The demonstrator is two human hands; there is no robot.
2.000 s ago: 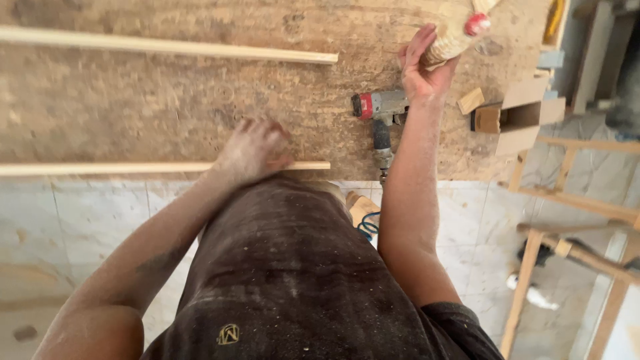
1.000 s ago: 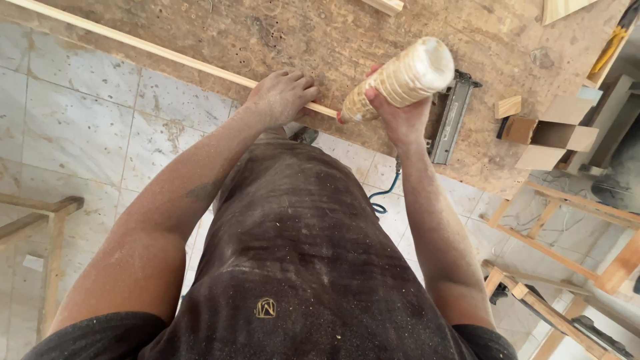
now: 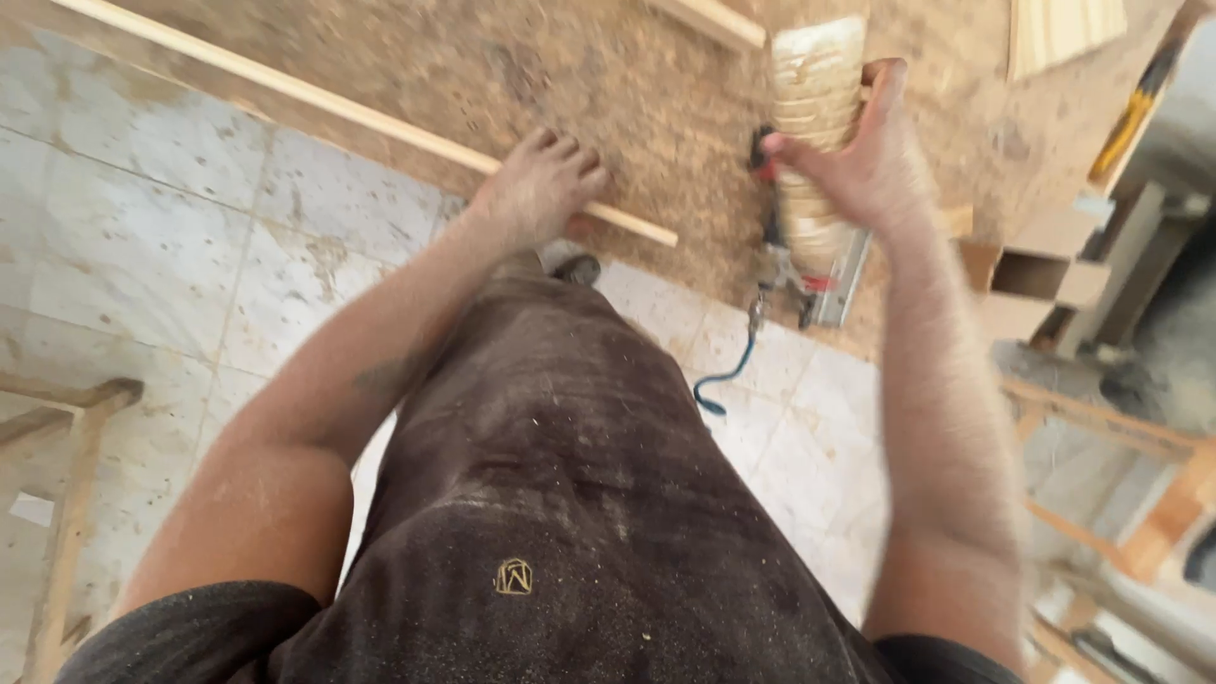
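My left hand (image 3: 543, 185) grips a thin wooden strip (image 3: 380, 120) near its right end, along the front edge of the particle-board worktop (image 3: 532, 57). My right hand (image 3: 879, 157) is around a ribbed plastic glue bottle (image 3: 819, 114), with the cap end pointing down toward me. Partly behind the bottle lies an air nailer (image 3: 836, 285), its metal magazine to the right and a blue air hose (image 3: 727, 380) running off the worktop's edge.
Another wooden strip (image 3: 717, 21) and a pale board (image 3: 1064, 33) lie farther back. At the right are an open cardboard box (image 3: 1031, 275) and a yellow-handled tool (image 3: 1126, 133). Wooden frames (image 3: 1102, 418) stand on the tiled floor at both sides.
The glue bottle's red tip was at the strip's right end one second ago; my right hand has since moved it away to the right, over the nailer. My left hand stays on the strip.
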